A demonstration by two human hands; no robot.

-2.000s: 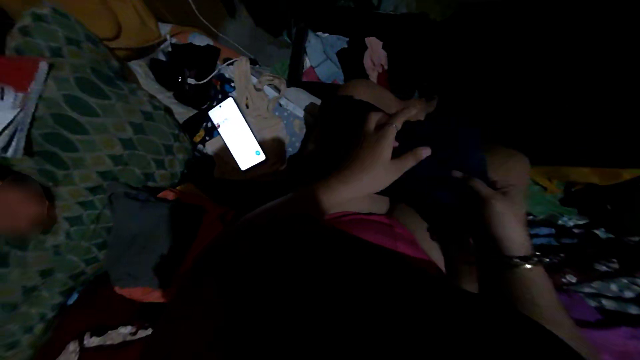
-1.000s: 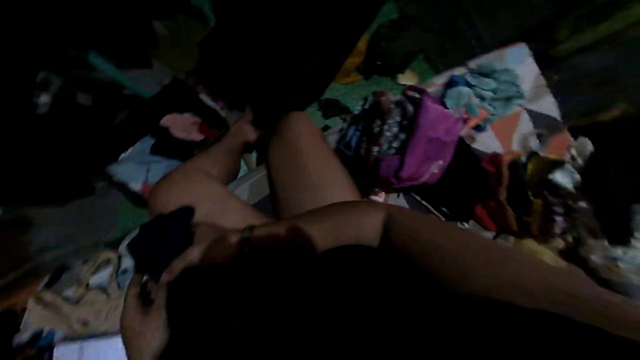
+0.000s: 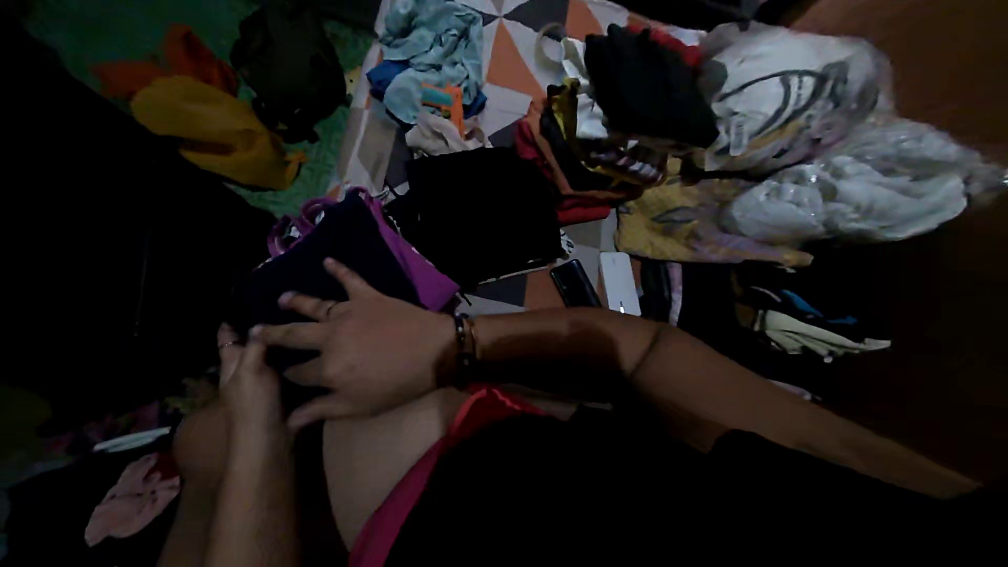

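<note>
A dark navy cloth [image 3: 339, 244] lies spread over the pile beside my legs, with a purple cloth [image 3: 417, 272] showing along its right edge. My right hand [image 3: 354, 350], with a bracelet at the wrist, rests palm down on the dark cloth, fingers spread. Close to its fingertips, my left hand [image 3: 250, 374] touches the near left part of the dark fabric. The left fingers are close together, and deep shadow hides whether they pinch the cloth. A folded black cloth [image 3: 484, 209] lies just beyond, to the right.
Folded clothes [image 3: 650, 87] and clear plastic bags of white items [image 3: 795, 94] lie at the upper right. Light blue clothes [image 3: 433, 47] are at the top. A dark phone [image 3: 575, 283] and a white device [image 3: 620, 282] lie beyond my right forearm. A yellow cloth [image 3: 213, 130] is upper left.
The view has swung toward the clothes on the right. A second ago my hands were close around a bunched dark cloth; now my right hand is spread flat on dark cloth.
</note>
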